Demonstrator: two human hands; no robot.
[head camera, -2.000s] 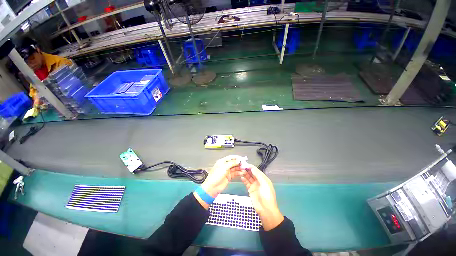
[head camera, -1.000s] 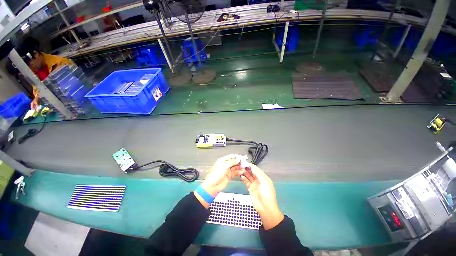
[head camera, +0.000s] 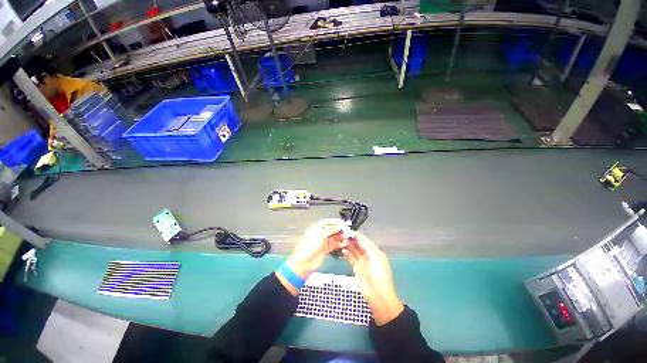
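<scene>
My left hand (head camera: 316, 248), with a blue wristband, and my right hand (head camera: 369, 273) meet at the fingertips. They pinch a tiny whitish piece (head camera: 346, 228) between them, too small to make out clearly. Below the hands a white sheet with rows of dark dots (head camera: 330, 301) lies on the green ledge, partly covered by my right hand. Beyond the hands a yellow and silver adapter board (head camera: 289, 199) lies on the belt, its black cable (head camera: 353, 213) just behind my fingertips. A green-white board (head camera: 167, 225) with a coiled black cable (head camera: 241, 243) lies to the left.
A striped sheet (head camera: 140, 279) lies on the ledge at left. A silver-grey machine with a red display (head camera: 564, 312) stands at right. Another yellow board (head camera: 613, 176) is on the far right of the belt. A blue tote (head camera: 186, 129) and a person (head camera: 64, 91) are beyond the belt.
The boards and cables on the belt have shifted to the left. My hands have stayed in nearly the same place and pose, still pinching the tiny piece.
</scene>
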